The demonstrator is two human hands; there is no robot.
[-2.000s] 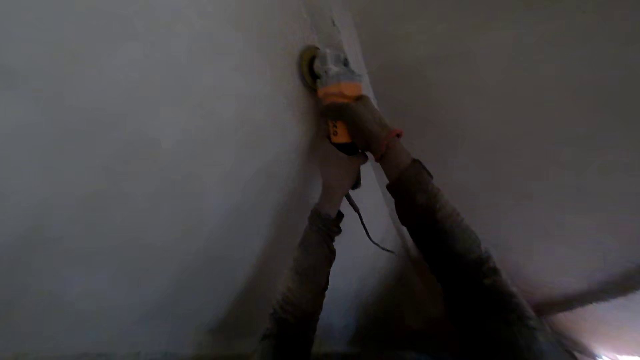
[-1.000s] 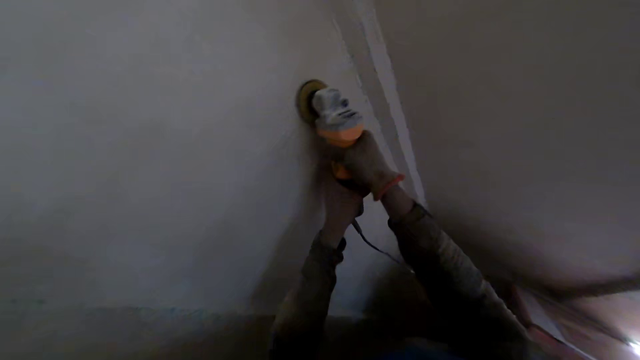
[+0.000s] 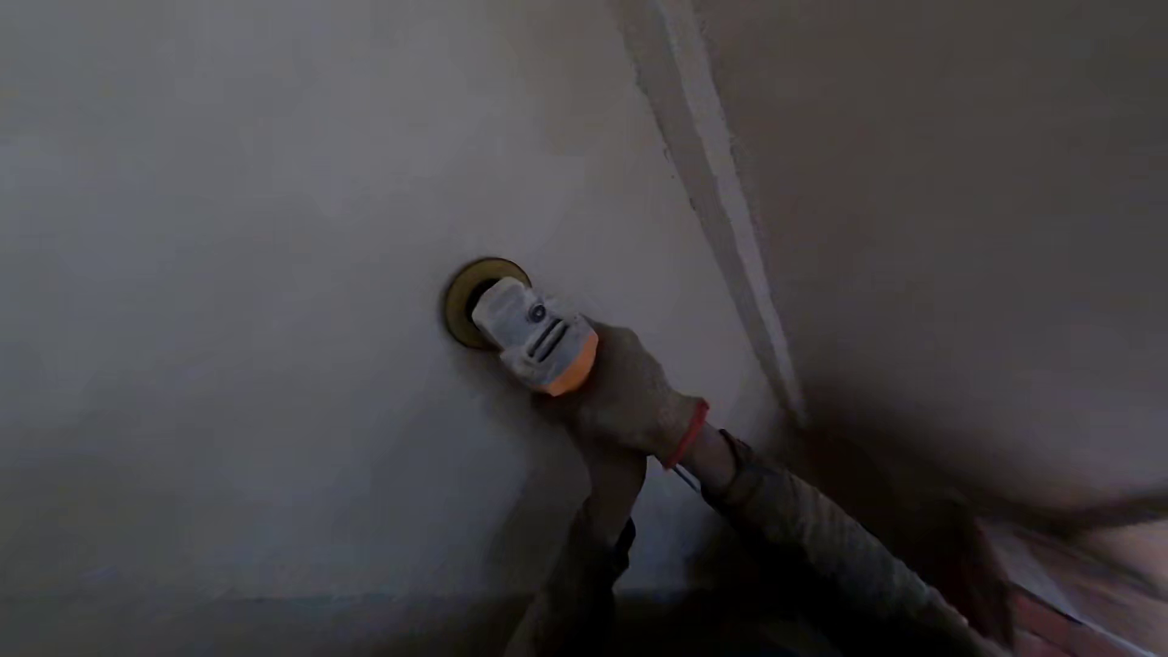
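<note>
An angle grinder (image 3: 547,338) with a grey, dusty head and an orange band lies against a pale plastered surface (image 3: 274,274). Its round yellowish disc (image 3: 458,306) is at the surface, left of the tool head. My right hand (image 3: 634,383), in a glove with a red cuff, is closed around the grinder's body. Below it, my left hand (image 3: 607,456) is closed on the rear part of the tool, which my right hand mostly hides. A thin cord shows beside my right wrist.
A corner seam with a pale strip (image 3: 730,192) runs down on the right. Beyond it lies a darker plastered surface (image 3: 958,228). Reddish blocks or bricks (image 3: 1045,620) show at the lower right, beside a bright patch.
Both hands and the grinder have moved away from the corner seam, out over the pale surface. The view has shifted too. The grip looks the same.
</note>
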